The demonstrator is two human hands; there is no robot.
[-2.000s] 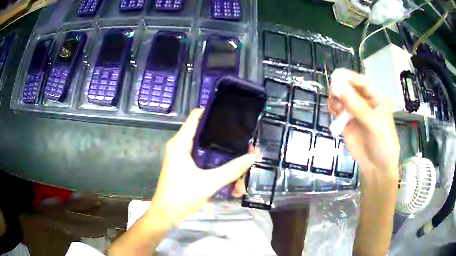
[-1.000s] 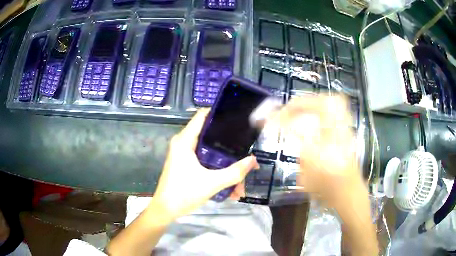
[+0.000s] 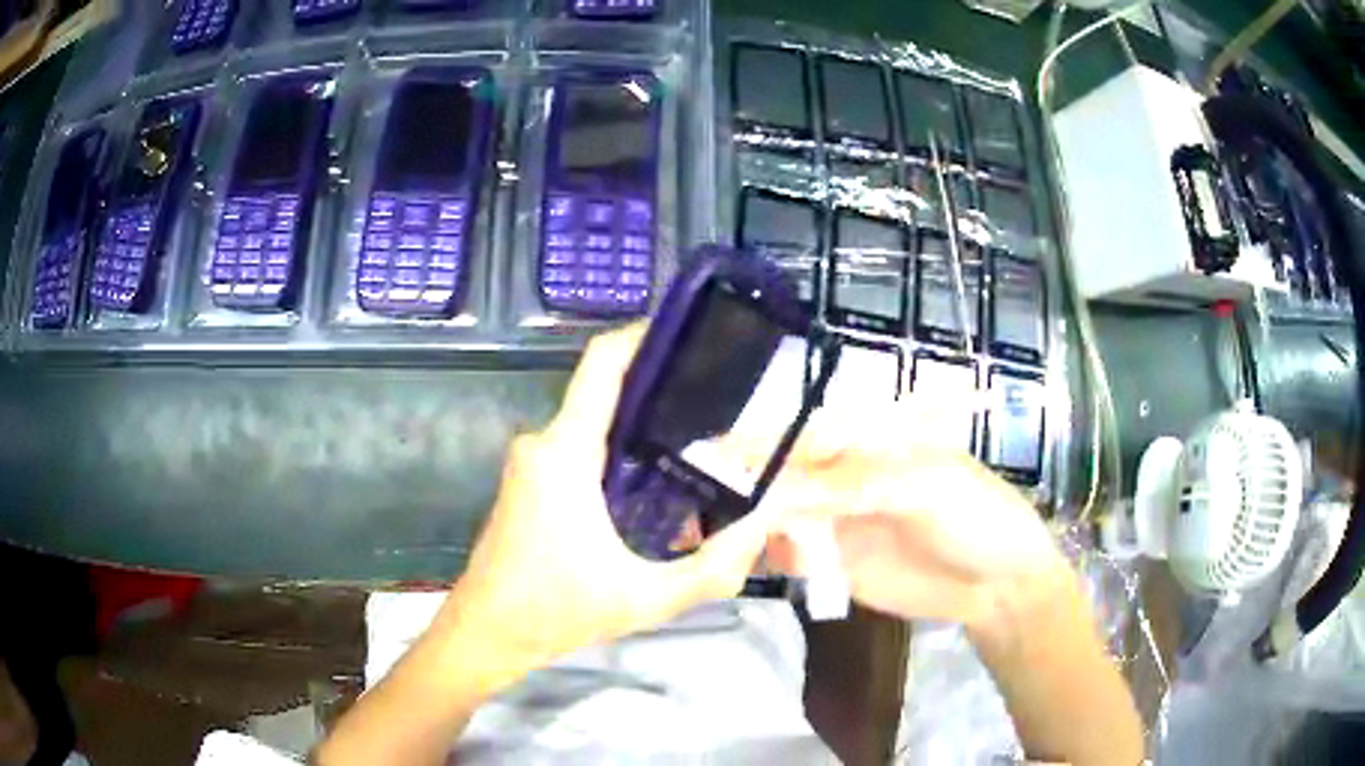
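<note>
My left hand (image 3: 562, 524) holds a purple keypad handset (image 3: 651, 392), tilted, its dark screen area facing up. My right hand (image 3: 928, 524) is at the handset's lower right. Its fingers hold a black-framed screen lens (image 3: 776, 412) slanted over the right part of the screen area. Whether the lens touches the handset, I cannot tell. A small white cloth (image 3: 820, 572) hangs from the right fingers. The keys are partly hidden by my left thumb and the lens.
A clear phone tray (image 3: 517, 187) holds several purple handsets at upper left. A lens tray (image 3: 883, 210) with several black-framed lenses lies right of it. A white box (image 3: 1130, 195), a thin pale cable (image 3: 1066, 225) and a white fan (image 3: 1240, 501) stand at the right.
My right hand has moved from over the screen to the handset's lower right and now holds a lens there. The lens previously at the lens tray's lower left corner no longer shows there.
</note>
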